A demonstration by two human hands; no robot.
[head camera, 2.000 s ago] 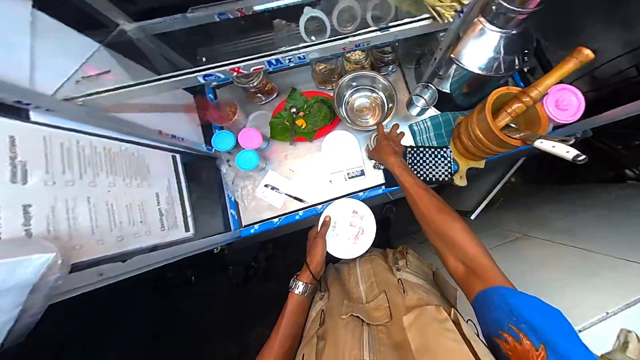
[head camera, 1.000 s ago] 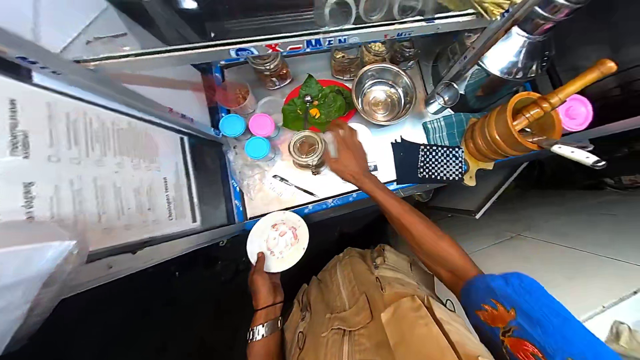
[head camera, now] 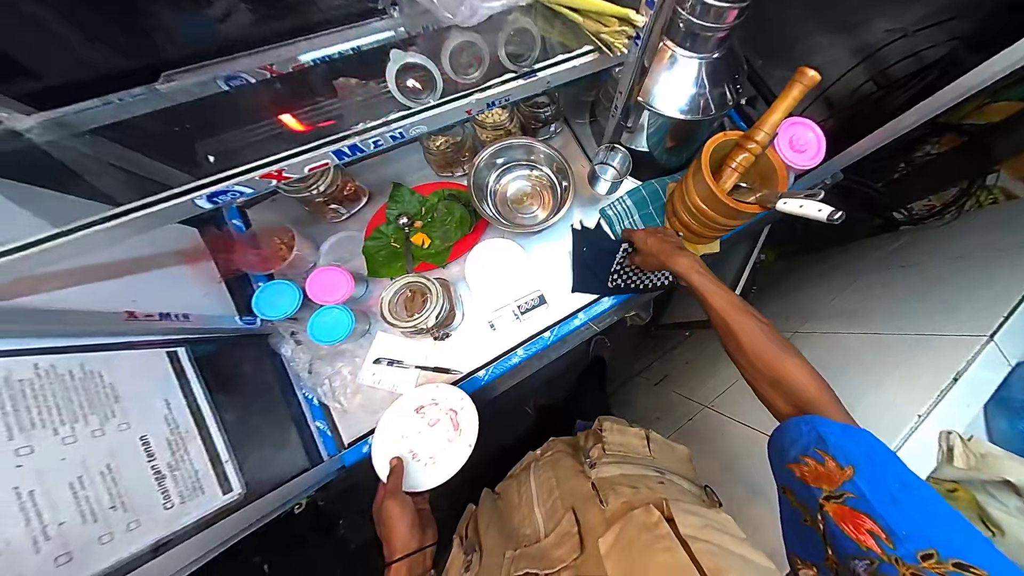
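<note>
My left hand (head camera: 404,512) holds a round white plate (head camera: 426,437) by its edge, thumb on top; small reddish pieces lie on it. My right hand (head camera: 658,251) touches a dark blue and checkered cloth (head camera: 596,260) at the counter's front edge; its fingertips are partly hidden, so its grip is unclear. A glass clamp-lid jar (head camera: 418,306) with brown contents stands behind the plate. Beyond it, a red plate (head camera: 478,234) bears green leaves (head camera: 448,220), a spoon and a small yellow piece. A steel bowl (head camera: 522,184) stands right of the leaves, behind a white disc (head camera: 496,270).
On the right, a wooden mortar (head camera: 704,200) holds a pestle (head camera: 768,128) and a white-handled utensil (head camera: 808,210). Blue- and pink-lidded containers (head camera: 330,286) stand at left. A pen (head camera: 416,366) lies on paper. Glass jars (head camera: 448,150) line the glass panel.
My right hand has moved right, from beside the clamp-lid jar to the checkered cloth. Two seconds ago it was beside the steel bowl, and the jar was not on the front of the counter.
</note>
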